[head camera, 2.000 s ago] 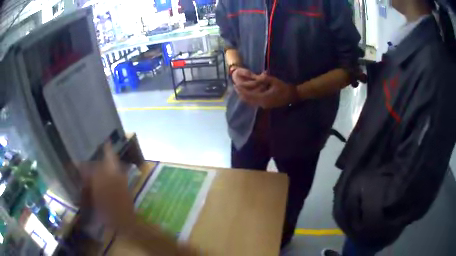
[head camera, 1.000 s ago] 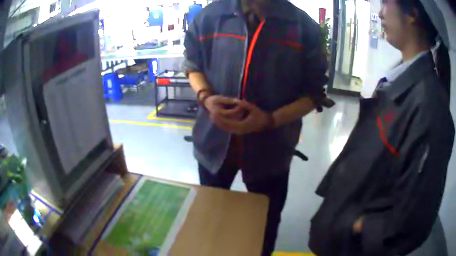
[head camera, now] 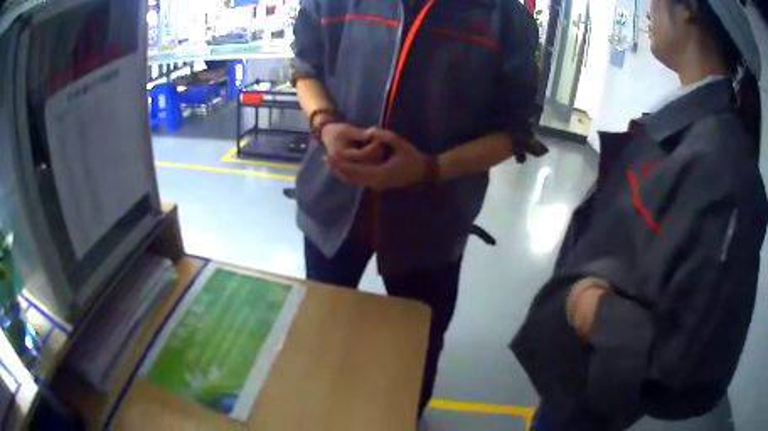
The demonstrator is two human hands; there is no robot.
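Neither of my hands is in the picture. Nearest in front of me is the light wood desk (head camera: 354, 353) with blue tape along its left part. A green desk sheet (head camera: 215, 337) with a white border lies flat on it. To its left, a document shelf (head camera: 173, 220) holds loose papers (head camera: 126, 316) in a low slot. A grey metal cabinet (head camera: 24, 181) stands on the ledge above, with a printed list (head camera: 99, 160) on its front.
A person in a grey work jacket (head camera: 455, 76) stands behind the desk, hands together. Another person in a dark jacket (head camera: 674, 252) stands at the right, one arm bent. Behind are a black cart (head camera: 269, 122), blue stools (head camera: 165, 105) and yellow floor lines (head camera: 480, 407).
A blurred hand and forearm over the desk two seconds ago are gone. The view has shifted, so the desk shows further left. The right person's hand is now raised to the waist.
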